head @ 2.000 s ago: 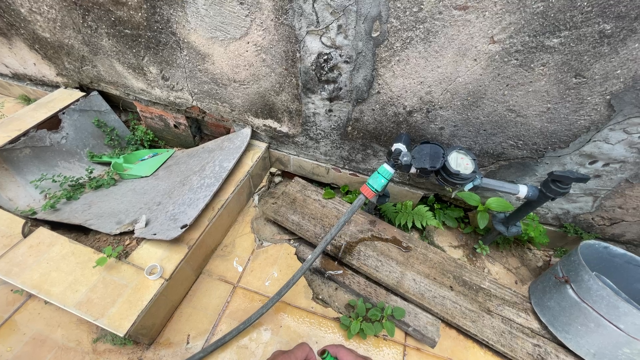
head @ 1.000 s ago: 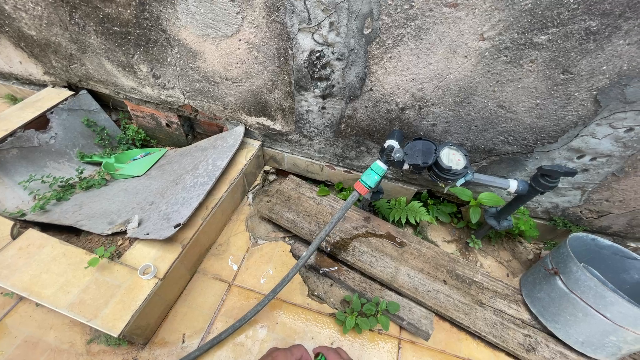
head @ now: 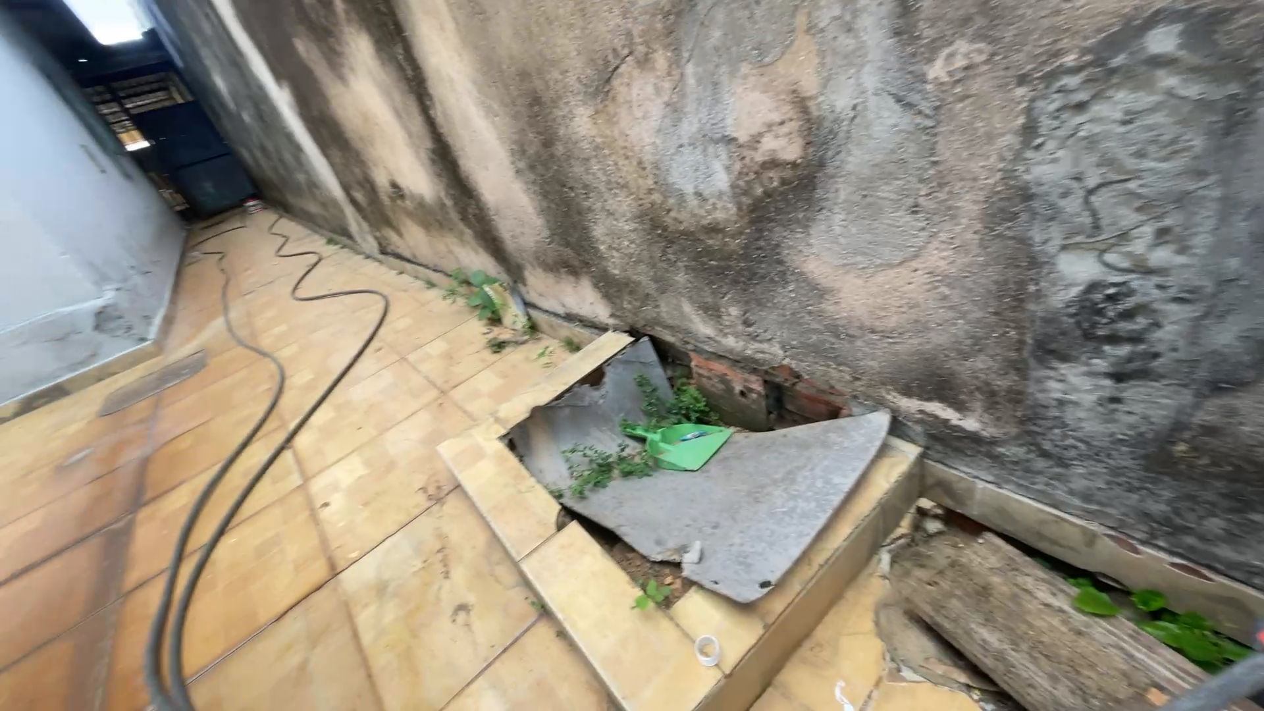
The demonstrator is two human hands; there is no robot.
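Neither of my hands shows in the head view now. A grey garden hose (head: 229,499) runs in two strands over the tiled floor at the left, reaching back along the passage. A green plastic dustpan (head: 688,446) rests on a bent grey sheet (head: 760,504) inside a low tiled planter, with a small object lying in it. On the planter's tiled rim (head: 612,617) sits a white ring, perhaps a tape roll (head: 708,650). A small part of a grey pipe or hose enters at the lower right corner.
A stained plaster wall (head: 750,197) runs along the right and back. A weathered wooden plank (head: 1027,612) lies at the lower right beside green plants (head: 1190,632). A white wall (head: 69,217) stands at the left, a dark gate (head: 193,148) at the far end.
The view has swung far to the left. My hands, at the bottom edge before, have left view, as have the water meter, the hose's green connector and the metal bucket.
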